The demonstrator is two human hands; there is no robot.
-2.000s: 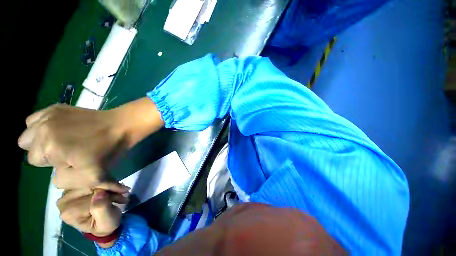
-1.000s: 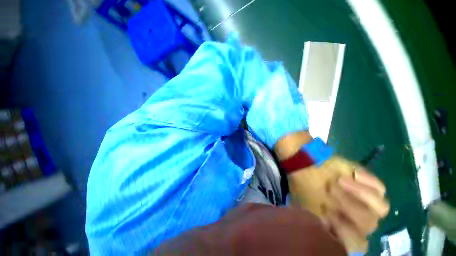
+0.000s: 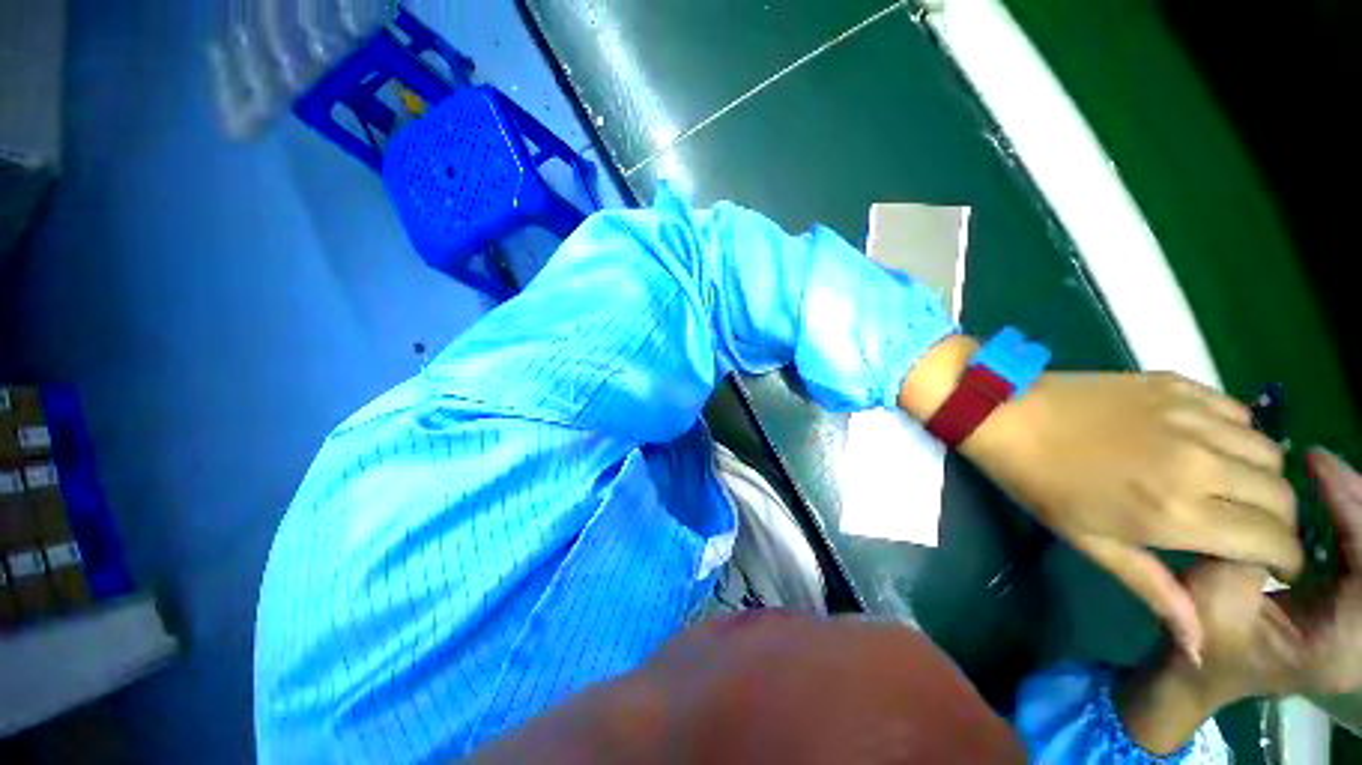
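My left hand reaches right from a light blue cuff and lies across my right wrist and hand, thumb apart from the fingers; I see nothing in it. A dark red wristband with a blue piece is on my left wrist. My right hand comes up from the lower right, partly under my left hand and cut by the dark edge. Whether it holds anything is unclear. A white and grey-beige strip lies on the dark green bench, its middle hidden under my left sleeve.
The white rail curves along the bench. A small dark part shows just beyond my left fingers. A blue stool stands on the blue floor at upper left. Brown boxes are at the far left.
Over two seconds the view has swung round, so the bench now lies to the right. Since one second ago, my hands appear farther right, and my left fingers are more spread over my right hand.
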